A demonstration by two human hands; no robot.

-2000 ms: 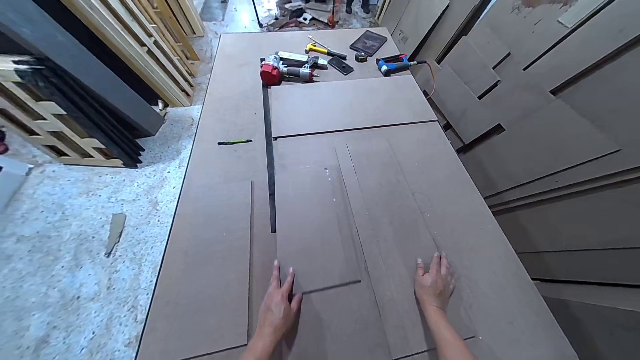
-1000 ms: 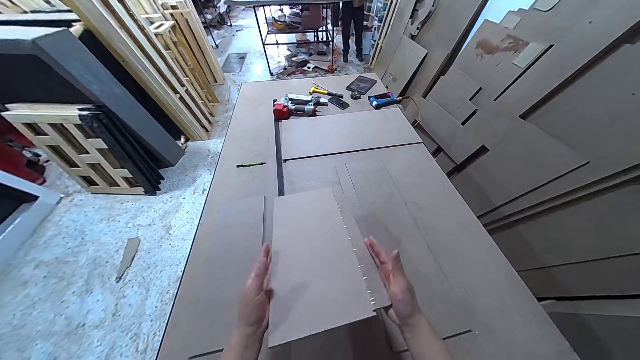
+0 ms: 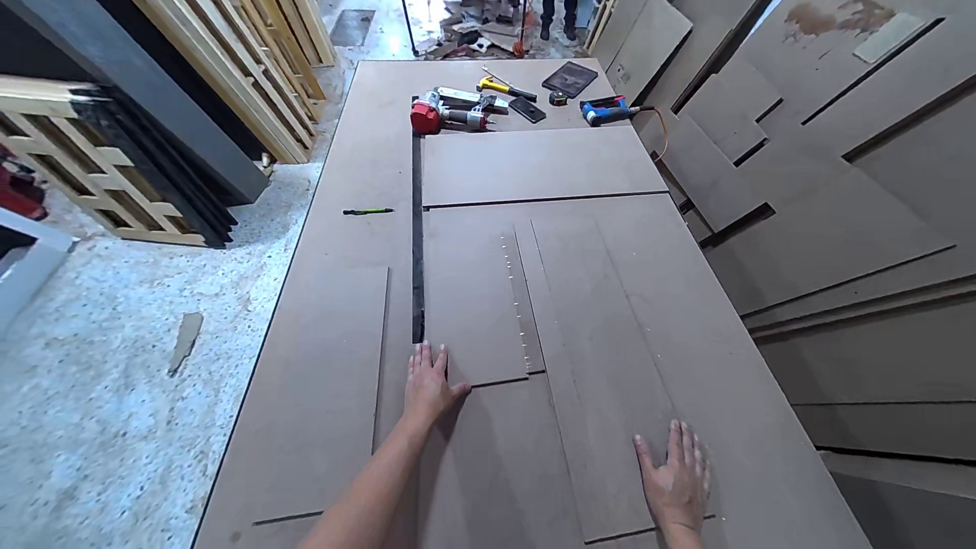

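Note:
My left hand (image 3: 431, 385) lies with its fingers spread at the lower left corner of a rectangular fibreboard panel (image 3: 473, 305), which has a row of small pale marks along its right edge. My right hand (image 3: 675, 473) rests flat, fingers apart, near the lower right end of a long board (image 3: 602, 381). Another panel (image 3: 328, 381) lies to the left, beyond a narrow dark slot (image 3: 418, 252). Across the far side lies a wide panel (image 3: 541, 164). A green and black pen (image 3: 368, 211) is left of the slot.
At the far end lie a red and silver power tool (image 3: 450, 116), a yellow hammer (image 3: 503, 88), a phone (image 3: 528, 110), a tape measure (image 3: 558, 98) and a blue air tool (image 3: 606, 113) with a hose. Boards lean at right; wooden frames (image 3: 107, 168) stand left.
One second ago both hands were at the sides of the raised panel. It now lies flat, and my right hand is farther right, on the long board.

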